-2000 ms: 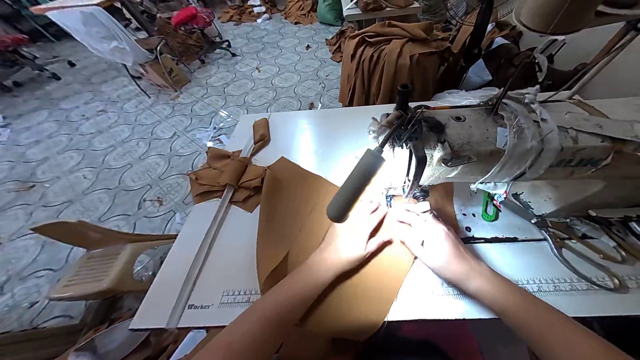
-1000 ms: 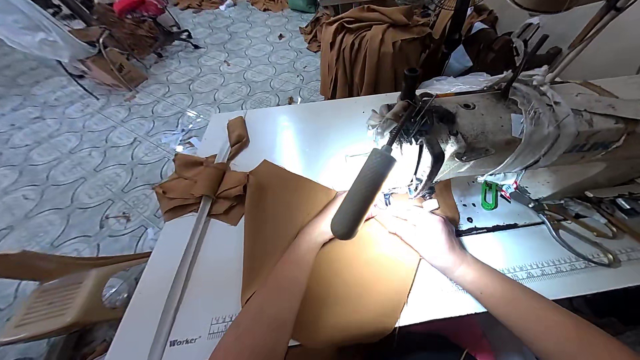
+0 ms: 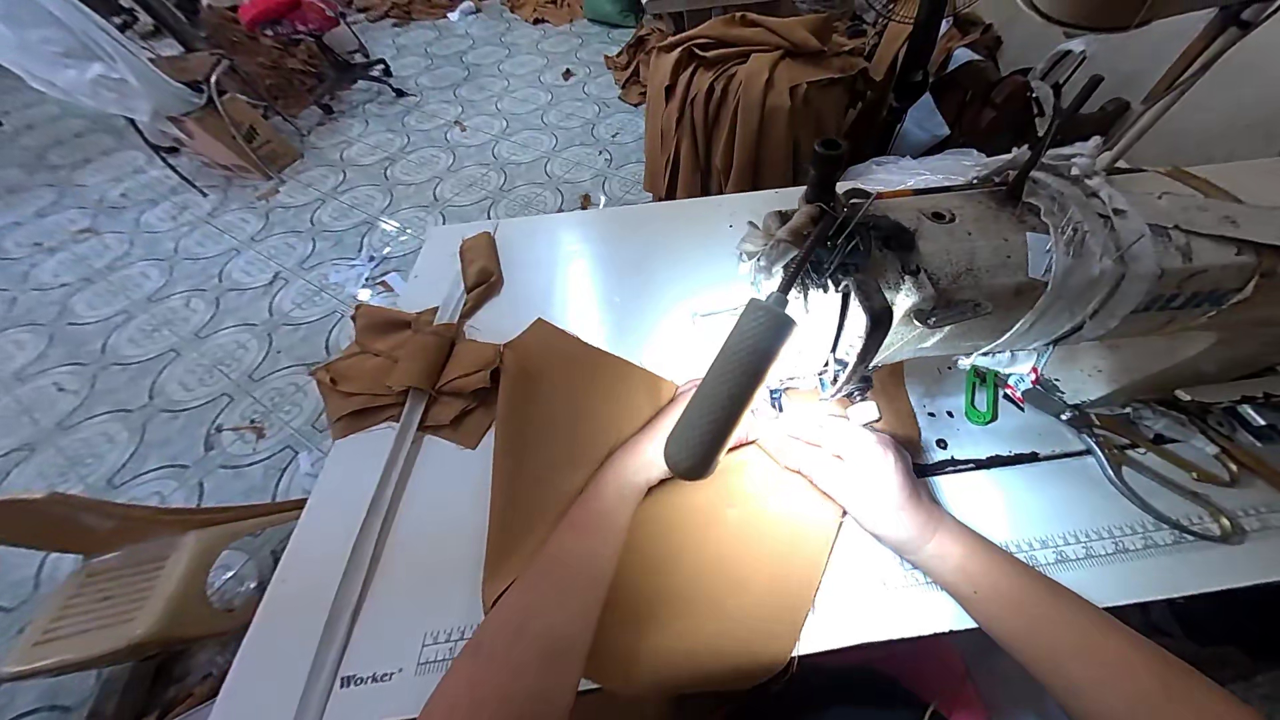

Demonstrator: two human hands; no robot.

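A large brown fabric piece [image 3: 720,570] lies on the white sewing table, its far part at the needle area of the industrial sewing machine [image 3: 1000,270]. My left hand [image 3: 665,435] rests on the cloth left of the needle, partly hidden behind the lamp's dark ribbed handle [image 3: 730,390]. On the cloth just in front of the presser foot lies my right hand [image 3: 850,470], fingers stretched toward the left hand. Strong glare washes out the fingertips, so whether either hand pinches the cloth does not show. More brown cloth shows behind the right hand.
Scissors [image 3: 1130,470] and a green clip [image 3: 981,396] lie right of the machine's needle end. Bundled brown strips [image 3: 400,370] sit around a pale flat bar [image 3: 370,540] at left. A beige plastic chair [image 3: 120,600] stands beside the table. Brown cloth [image 3: 750,100] is heaped beyond it.
The view has shifted somewhat. Both hands stay on the cloth near the needle; the right hand lies flatter than two seconds ago.
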